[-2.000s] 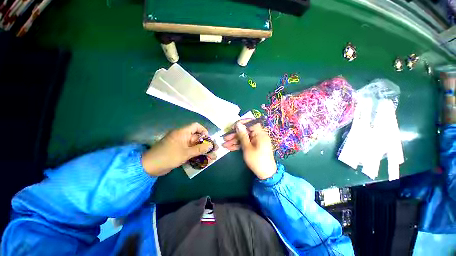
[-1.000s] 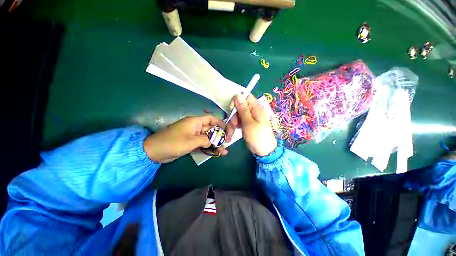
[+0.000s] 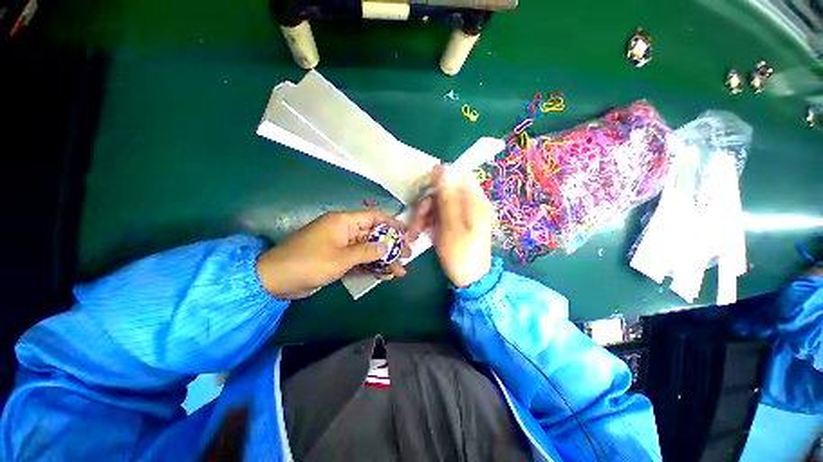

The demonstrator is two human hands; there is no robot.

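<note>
My left hand [image 3: 316,256] holds a round unit [image 3: 386,245] with white, blue and gold details, its face turned up. My right hand [image 3: 462,226] is blurred, just right of the unit, its fingers closed around a thin tool. The tool's pale, blurred end [image 3: 478,156] sticks out above the hand; its tip is hidden. Long off-white strips [image 3: 347,124] lie crossed on the green bench above and under my hands. Whether my right fingertips touch the unit is not clear.
A bag of coloured loops [image 3: 603,169] spills beside my right hand. A clear bag with white strips [image 3: 699,212] lies further right. Round units [image 3: 639,48] stand at the upper right. A raised stand [image 3: 385,9] is at the top. A blue sleeve [image 3: 794,334] shows at the right edge.
The tool was dark and low, then upright and pale; its end now leans further right. The unit has turned face up in my left hand. The view has shifted, cutting off most of the stand.
</note>
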